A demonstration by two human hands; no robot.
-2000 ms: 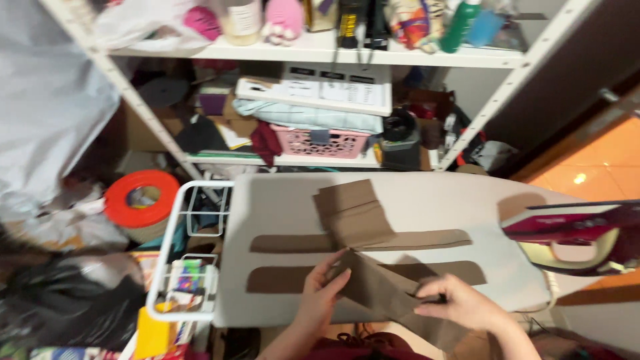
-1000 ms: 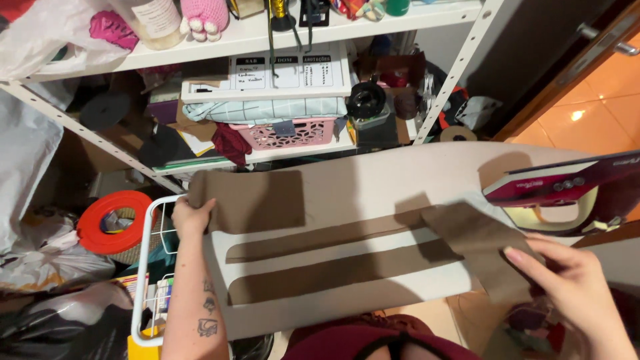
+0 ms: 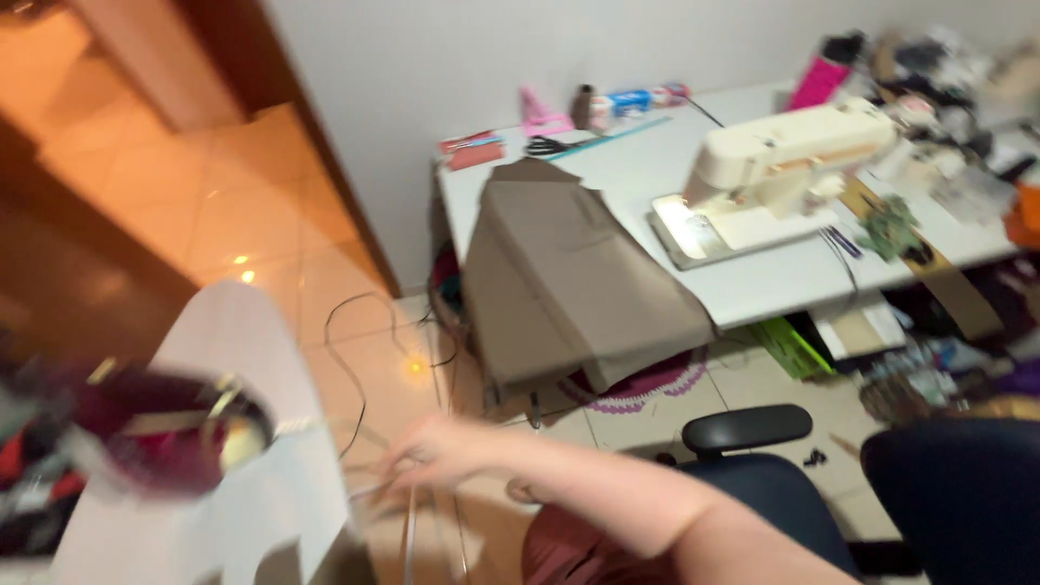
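My right hand [image 3: 435, 455] is blurred beside the right edge of the ironing board [image 3: 244, 504]; whether its fingers hold anything is unclear. My left hand is out of view. On the board's left side rests a dark red clothes iron [image 3: 171, 431], also blurred. Brown-grey fabric [image 3: 569, 276] hangs over the front left corner of the white table [image 3: 642, 179], with a white sewing machine [image 3: 780, 171] to its right, its lamp lit.
A dark office chair [image 3: 756, 496] stands below the table. A black cord [image 3: 349, 374] lies loosely on the tiled floor [image 3: 325, 309]. A green bin [image 3: 788, 349] sits under the table. Scissors [image 3: 548, 146] and a blue ruler [image 3: 609, 138] lie behind the fabric.
The view has swung far right, from the ironing board and shelf to the sewing table. My left hand has left the view. The right hand no longer appears over the brown pieces.
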